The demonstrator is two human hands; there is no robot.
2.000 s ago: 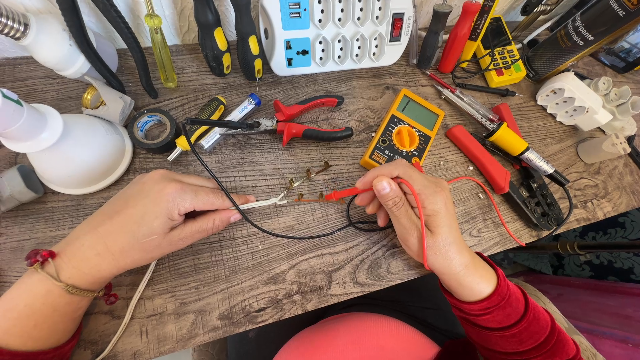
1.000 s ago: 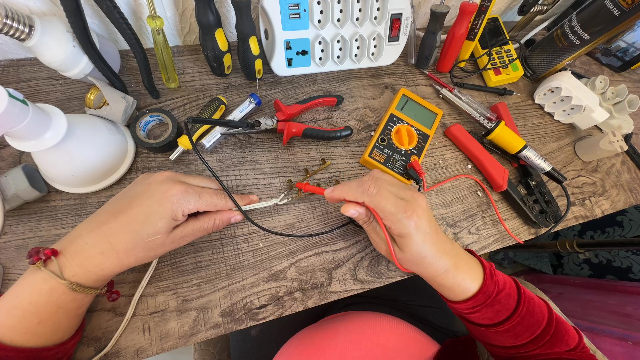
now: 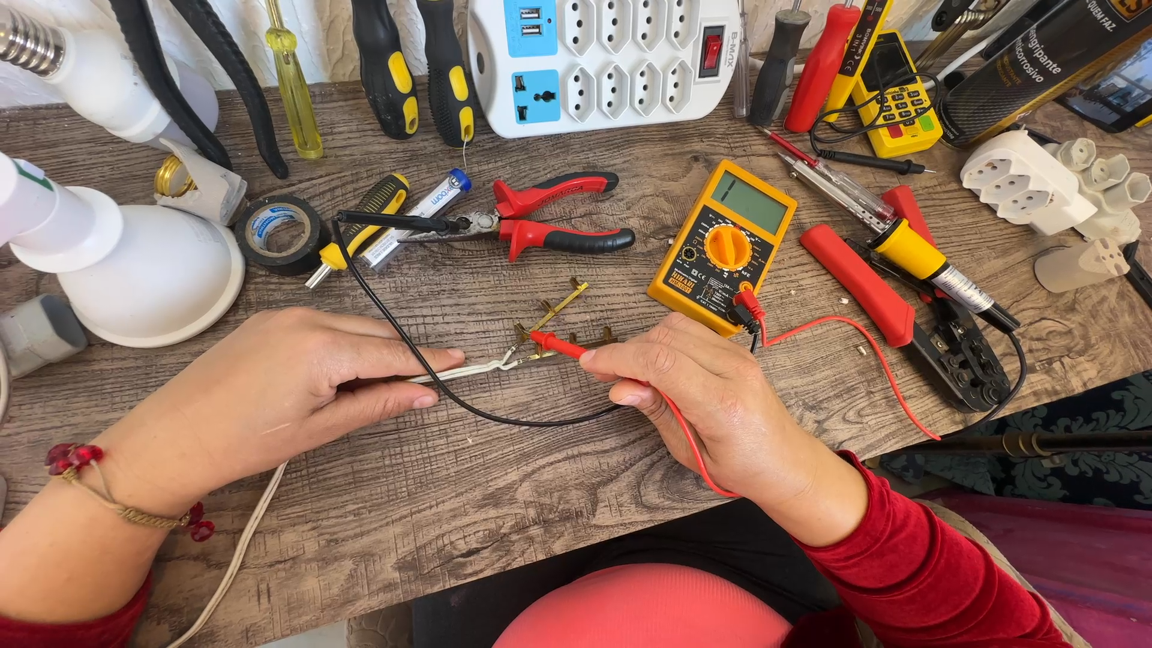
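Observation:
Between thumb and fingers, my left hand point(image 3: 297, 387) pinches a white two-core cable point(image 3: 472, 370), whose split ends meet brass contact strips point(image 3: 560, 308). My right hand point(image 3: 711, 396) grips a red test probe point(image 3: 556, 344), its tip at the brass strip beside the cable ends; whether it touches is hard to tell. The red lead runs to a yellow digital multimeter point(image 3: 724, 247) lying face up behind my right hand. The black test probe point(image 3: 378, 220) rests across red-handled pliers point(image 3: 540, 216), and its black lead loops over the cable near my left fingertips.
Black electrical tape point(image 3: 282, 234) and a white lamp point(image 3: 144, 270) lie at the left. A white power strip point(image 3: 603, 67) stands at the back among screwdrivers. To the right are a soldering iron point(image 3: 909, 247), a red-handled crimping tool point(image 3: 859, 283) and white socket adapters point(image 3: 1021, 180).
My right hand has moved left with the red probe, from the lower brass strip toward the cable ends, uncovering the multimeter's lead plugs. My left hand keeps its hold on the cable.

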